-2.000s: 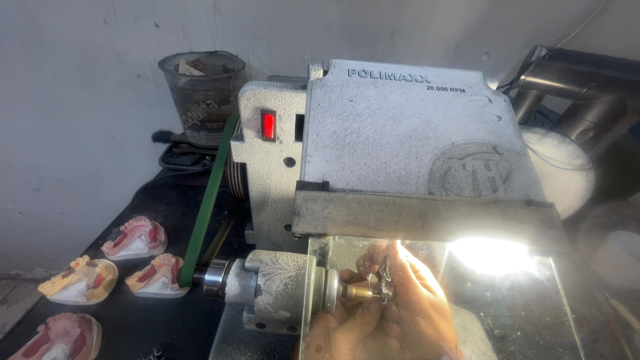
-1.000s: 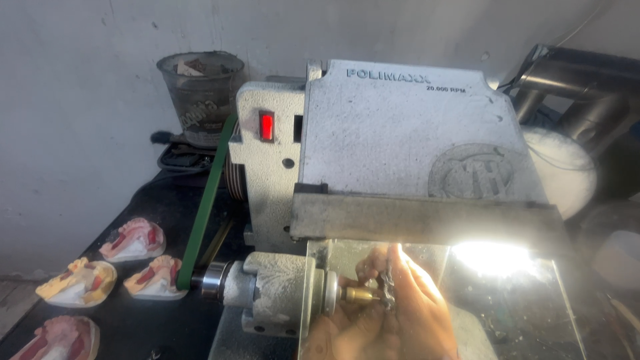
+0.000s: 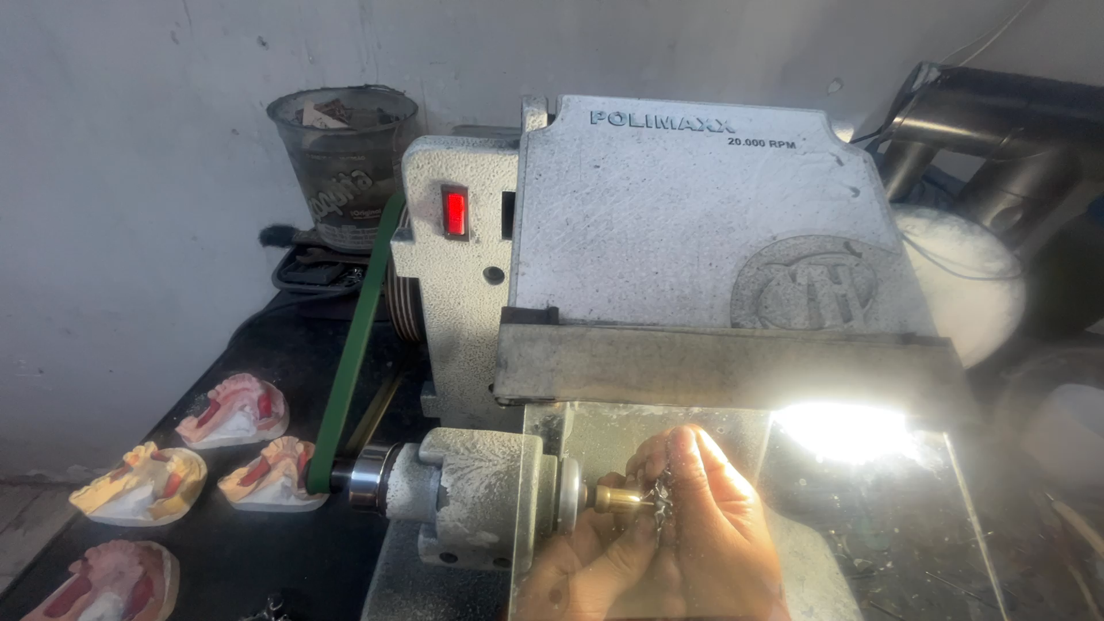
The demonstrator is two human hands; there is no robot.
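Under a clear shield, my right hand pinches a small shiny metal piece, which looks like a dental framework, between thumb and fingers. My left hand grips the same piece from the lower left, its fingers partly behind the spindle. The brass chuck of the bench polishing machine points right, and its thin tip meets the metal piece. A green belt runs down to the spindle's pulley end. The red switch is lit.
Dental plaster models with red parts lie on the dark bench at left. Behind them stand a dusty plastic bucket and a black tray holding a wrench. A bright lamp shines at right, and black pipes stand behind.
Both hands stay at the chuck with the metal piece; its angle and my fingers' positions have shifted slightly.
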